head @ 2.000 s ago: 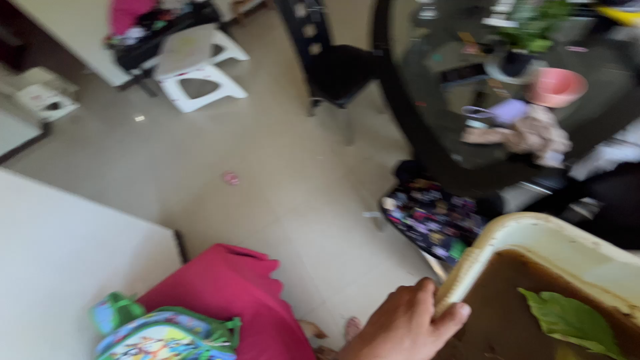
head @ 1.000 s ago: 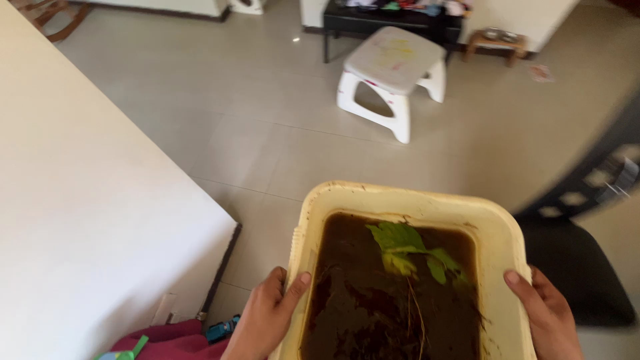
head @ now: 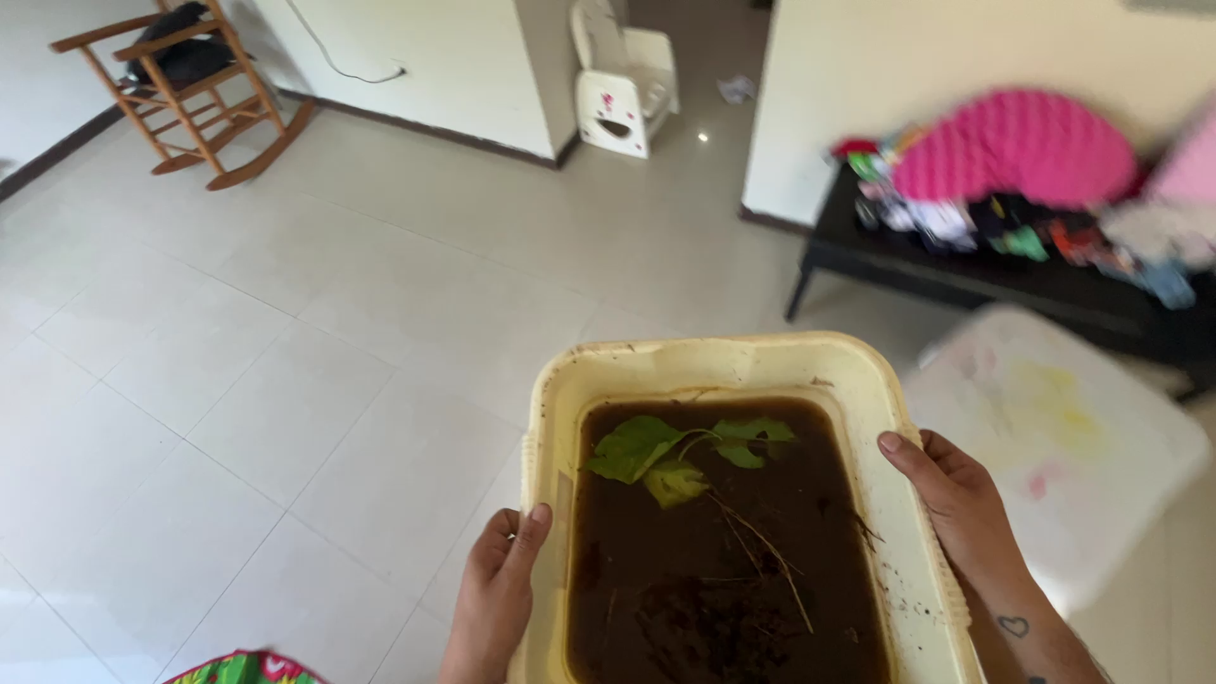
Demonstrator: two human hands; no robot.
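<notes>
A cream plastic basin (head: 712, 359) is held level between my two hands at the lower middle of the view. Murky brown water (head: 703, 570) fills part of it, with green leaves (head: 638, 448) floating near the far end. A thin stem and dark debris lie in the water. My left hand (head: 499, 589) grips the left rim, thumb on top. On the right rim, my right hand (head: 959, 503) has its thumb over the edge and its fingers outside. The basin's near end is cut off by the frame.
Close to my right hand stands a white plastic stool (head: 1054, 446). Behind it, a black bench (head: 969, 280) bears clothes and a pink cushion (head: 1016, 152). A wooden rocking chair (head: 195, 104) is at the far left, a white potty chair (head: 622, 90) beside the wall corner. Tiled floor (head: 237, 380) stretches leftward.
The view has swung across the room. Two seconds ago one hand showed on the basin's rim; now both hold it. The black chair seen earlier is out of view, and the rocking chair shows.
</notes>
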